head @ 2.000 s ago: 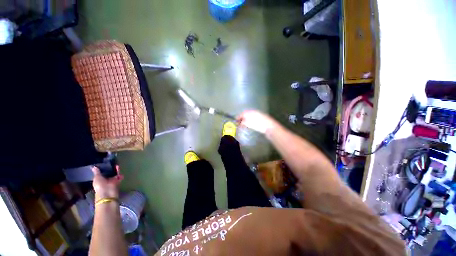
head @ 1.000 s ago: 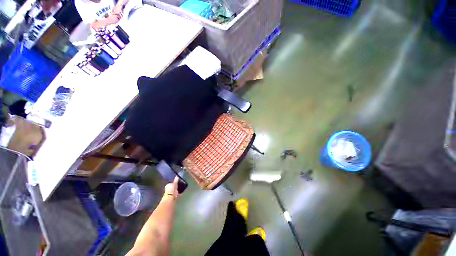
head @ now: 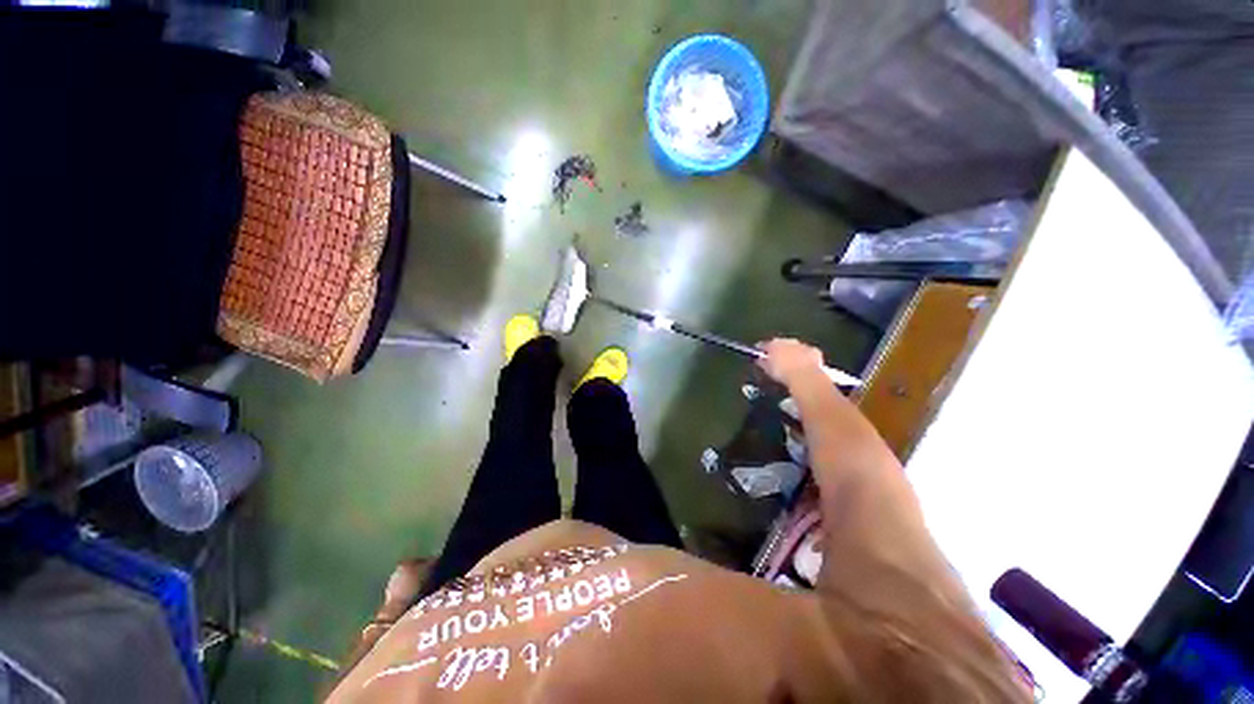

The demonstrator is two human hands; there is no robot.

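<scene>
My right hand (head: 794, 360) is closed around the pale grip of a thin-poled floor sweeper (head: 704, 336). Its narrow white head (head: 565, 292) lies crosswise on the green floor just in front of my yellow shoes. Dark debris clumps (head: 575, 179) lie beyond the head, with a smaller clump (head: 630, 219) to their right. A light-blue waste bin (head: 708, 105) with white scraps inside stands farther ahead. My left hand (head: 402, 585) hangs low beside my body, partly hidden, so its fingers cannot be made out.
An office chair with an orange-brown woven seat (head: 305, 227) and black garment stands left. A clear waste basket (head: 197, 479) is lower left. A white worktable (head: 1100, 413) with a wooden drawer (head: 919, 360) and dark red tumbler (head: 1053, 615) is right. Grey fabric bins (head: 915, 110) stand upper right.
My left hand has let go of the chair's armrest and dropped to my side. The view has turned; the sweeper head now lies nearer my shoes.
</scene>
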